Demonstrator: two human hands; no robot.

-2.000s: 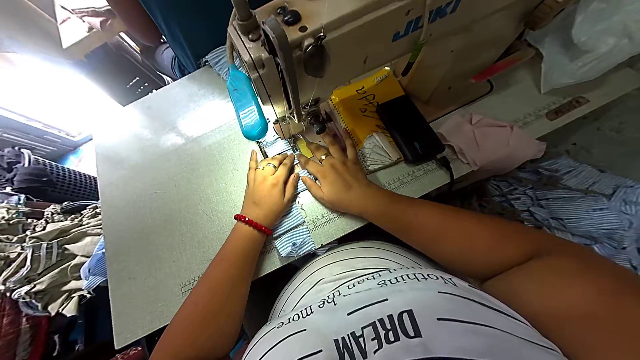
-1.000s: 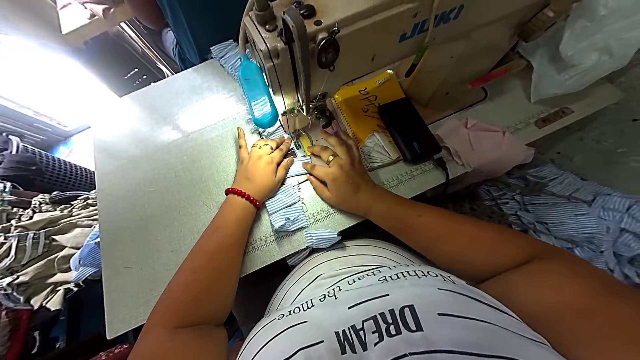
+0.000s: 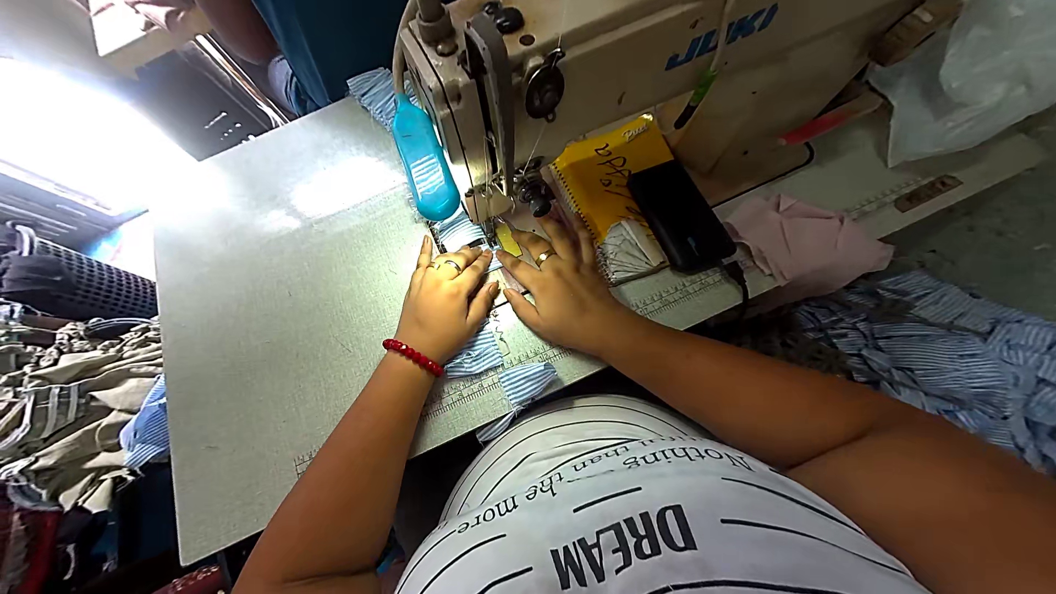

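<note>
Blue-and-white striped fabric [image 3: 474, 353] lies under the presser foot of a Juki sewing machine [image 3: 594, 66] and runs toward my body. My left hand [image 3: 445, 297] rests on it with fingertips just in front of the needle, a red bead bracelet at the wrist. My right hand [image 3: 565, 289] lies flat at the right of the needle, its index finger close to the left fingertips. Neither hand clearly grips the cloth. A smaller striped piece [image 3: 528, 381] sits at the table's front edge. A turquoise lamp [image 3: 425, 161] hangs beside the machine head.
Right of the needle lie a yellow notebook [image 3: 615, 169] and a black power bank [image 3: 683, 216] with a cable. Pink cloth [image 3: 800, 243] and a plastic bag [image 3: 973, 74] are farther right. Striped cloth [image 3: 932, 346] is heaped at right, khaki garments [image 3: 74, 412] at left. Another person [image 3: 322, 49] is behind the table.
A small striped piece now shows at the table's front edge, where none was visible two seconds ago. Both hands remain near the needle.
</note>
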